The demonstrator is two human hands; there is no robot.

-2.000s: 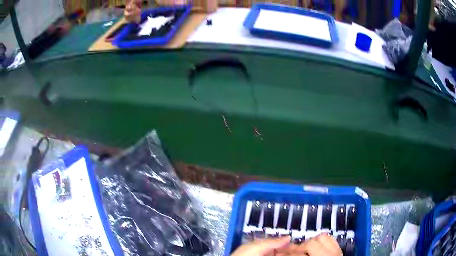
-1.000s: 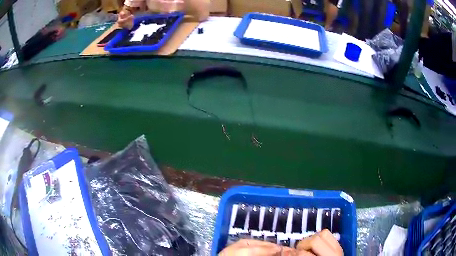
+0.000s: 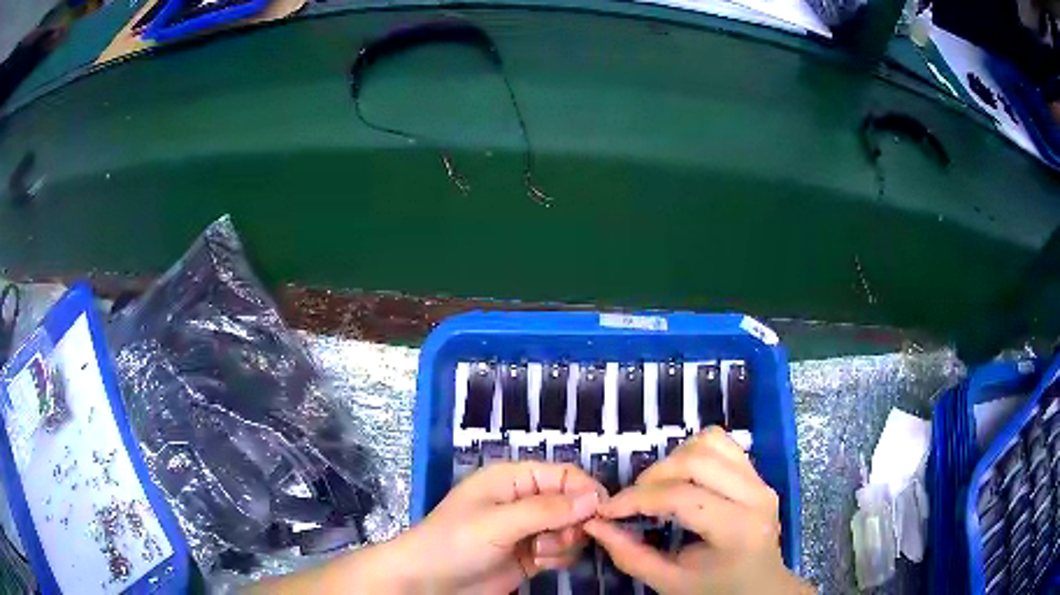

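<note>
My left hand (image 3: 511, 523) and my right hand (image 3: 703, 511) are bare and meet fingertip to fingertip over the blue parts tray (image 3: 432, 395). Whatever is pinched between the fingertips is too small or hidden to make out. Black curved plastic parts (image 3: 591, 398) stand in a row along the tray's far side, each with a small metal dot at its upper end, with white showing between them. A second row below is partly hidden by my hands.
A clear bag of black parts (image 3: 233, 407) and a small-parts tray (image 3: 87, 436) with dark specks are left. A squeeze bottle (image 3: 872, 535), white tissue (image 3: 901, 447) and stacked blue trays (image 3: 976, 465) are right. The green belt (image 3: 488, 256) carries wired black arcs (image 3: 424, 35).
The view has tilted down, so the belt and trays sit higher in the picture. More of both hands shows, and their fingertips remain together over the tray.
</note>
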